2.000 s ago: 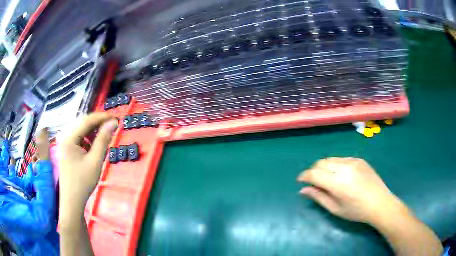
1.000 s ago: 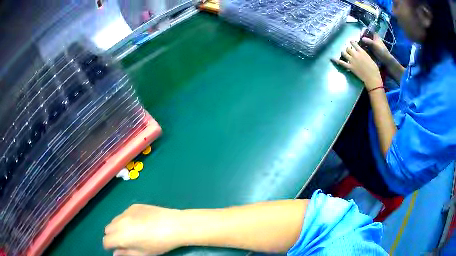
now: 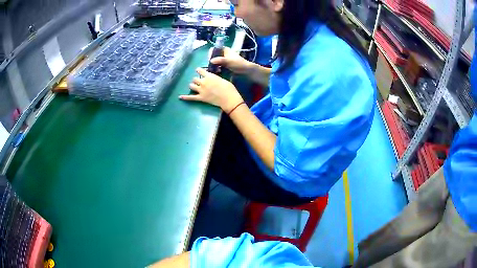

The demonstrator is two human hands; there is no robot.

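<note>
Neither of my hands shows. Only a bit of my right forearm (image 3: 175,260) and its blue sleeve (image 3: 243,252) show at the bottom edge, and the hand is cut off below. The near stack of clear blister trays (image 3: 14,230) is at the lower left corner, mostly out of the picture. Its red support (image 3: 41,243) runs along its right side. Small yellow discs (image 3: 50,263) lie on the green bench (image 3: 112,183) beside the support, partly cut off by the bottom edge.
A seated coworker in a blue smock (image 3: 324,110) holds a dark object (image 3: 215,58) at the bench's right side. A clear tray stack (image 3: 131,68) stands at the far end. A red stool (image 3: 285,217), metal shelves with red trays (image 3: 400,125) and another blue sleeve (image 3: 463,172) are at right.
The view has swung right. The near tray stack and yellow discs have shifted to the lower left corner. My right hand has left the picture; my left hand, seen two seconds ago, is gone too.
</note>
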